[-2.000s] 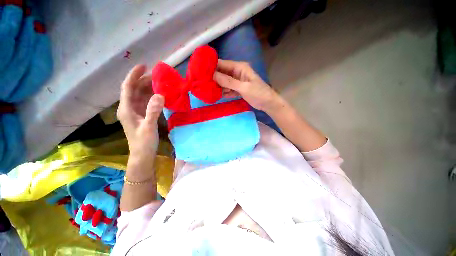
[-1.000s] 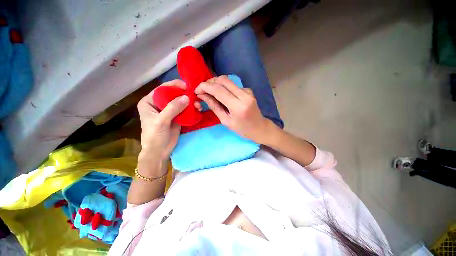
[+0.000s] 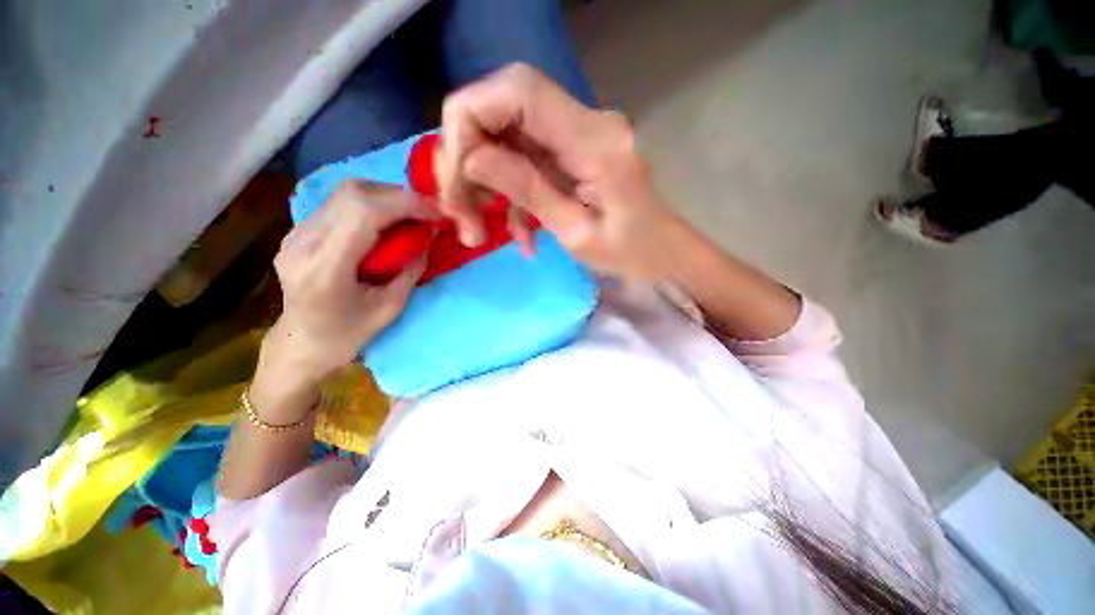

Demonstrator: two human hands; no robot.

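A light-blue plush gift-box piece [image 3: 480,318] with a red band lies on my lap. A red plush bow [image 3: 396,250] sits over the band, mostly covered by my hands. My left hand [image 3: 342,264] holds the bow's left part against the piece. My right hand [image 3: 540,174] is above the bow's middle with bent, slightly blurred fingers; its fingertips are close together at the red plush. Whether they pinch a needle or the bow cannot be seen. No thread can be made out.
The white-covered table [image 3: 108,168] curves along the upper left, with a small red scrap [image 3: 153,126]. A yellow bag [image 3: 72,469] with blue and red pieces is at lower left. Another person's legs and shoes [image 3: 919,222] are at right. A yellow crate [image 3: 1066,463] and white box are at lower right.
The bow has gone from raised in both hands to low over the blue piece. My left hand now presses it from above. The other person's feet have moved further into view.
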